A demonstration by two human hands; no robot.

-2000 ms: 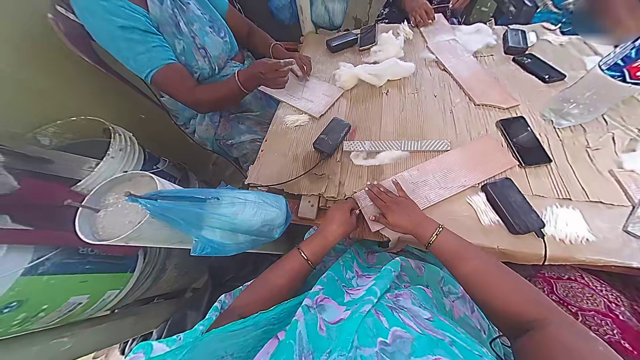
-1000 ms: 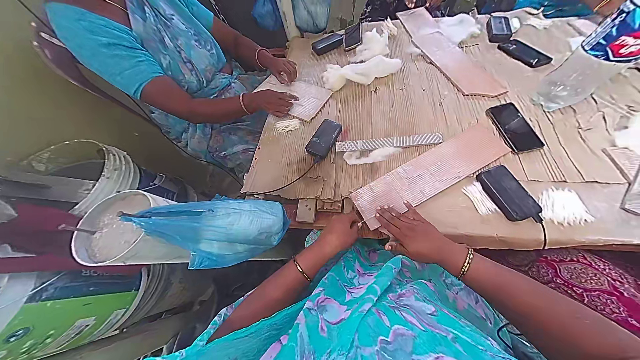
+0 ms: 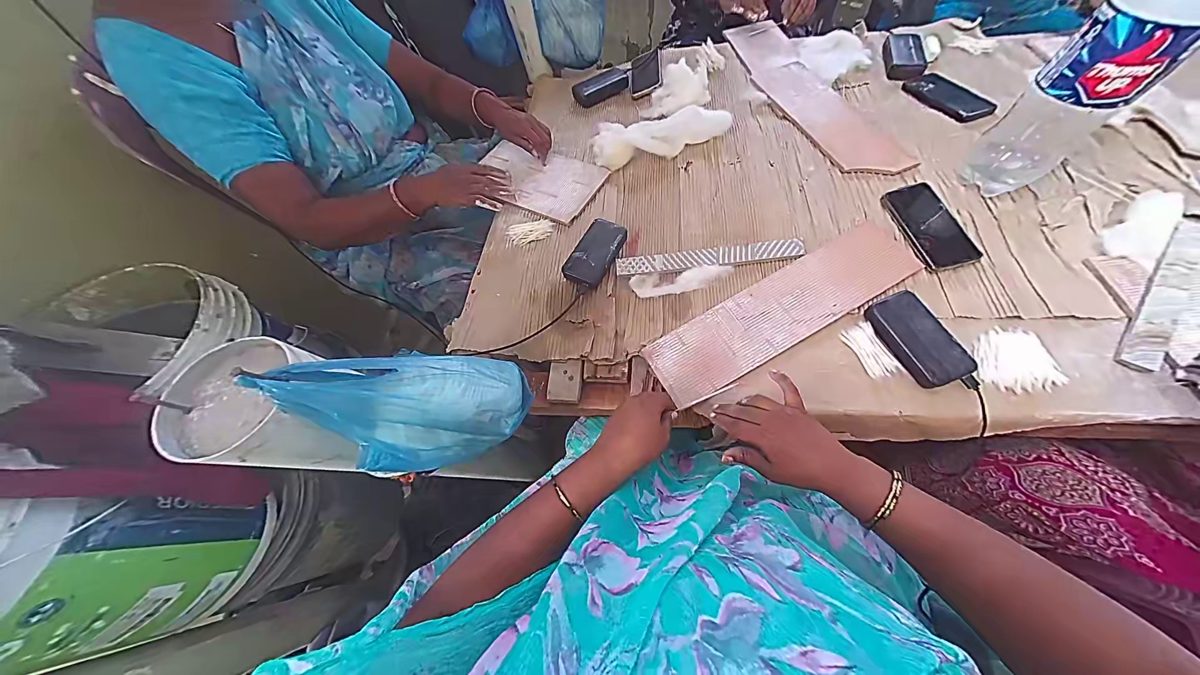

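Observation:
A long pinkish board with a ridged surface (image 3: 783, 314) lies slantwise on the cardboard-covered table, its near end at the table's front edge. My left hand (image 3: 640, 429) grips the near left corner of this board. Just right of that corner, my right hand (image 3: 778, 436) is off the board's face, fingers apart, by the table edge; whether a wisp of fiber is under the fingers cannot be told. Beyond the board lie a patterned strip (image 3: 710, 256) and a tuft of white cotton (image 3: 682, 280). Thin white cotton wicks (image 3: 870, 350) lie beside the board, more wicks (image 3: 1019, 360) further right.
Around the board are a black power bank with a cable (image 3: 921, 338), a smartphone (image 3: 931, 226) and another black device (image 3: 595, 253). A co-worker's hands (image 3: 492, 159) work on a smaller board (image 3: 548, 181) at the left. A blue plastic bag (image 3: 422, 403) rests by a white bucket (image 3: 225, 403). A plastic bottle (image 3: 1059, 103) is upper right.
My right hand has come off the board's face, where it lay flat, and moved to the right of its near end. My left hand stays at the corner.

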